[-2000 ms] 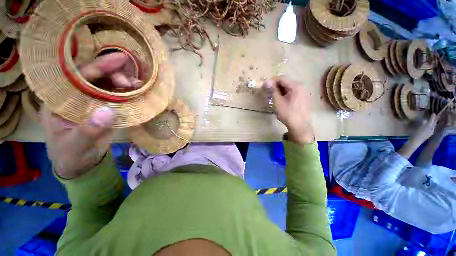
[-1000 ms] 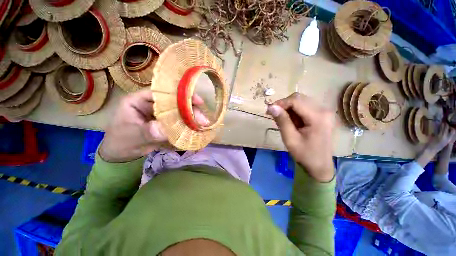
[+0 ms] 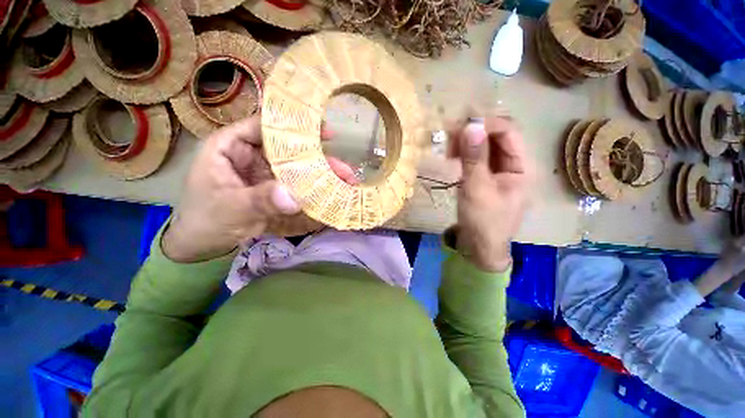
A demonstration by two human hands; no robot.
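Note:
A woven tan ring is held up over the table's front edge, its plain ribbed face towards me. My left hand grips it at its left rim, with fingertips showing through the centre hole. My right hand is raised to the right of the ring, apart from it, thumb and fingertips brought together. That hand is slightly blurred and I cannot tell whether something small is between the fingertips. A thin dark stick shows between the ring and my right hand. A small white piece lies on the board.
Red-collared rings are piled at left. A brown cord heap lies at the back, beside a white glue bottle. Stacked rings with cords stand at right. Another person's sleeve is at far right. Blue crates are below.
The ring in my left hand was first held far left, then moved right; it has turned from its red-collared side to its plain face. My right hand has lifted off the board.

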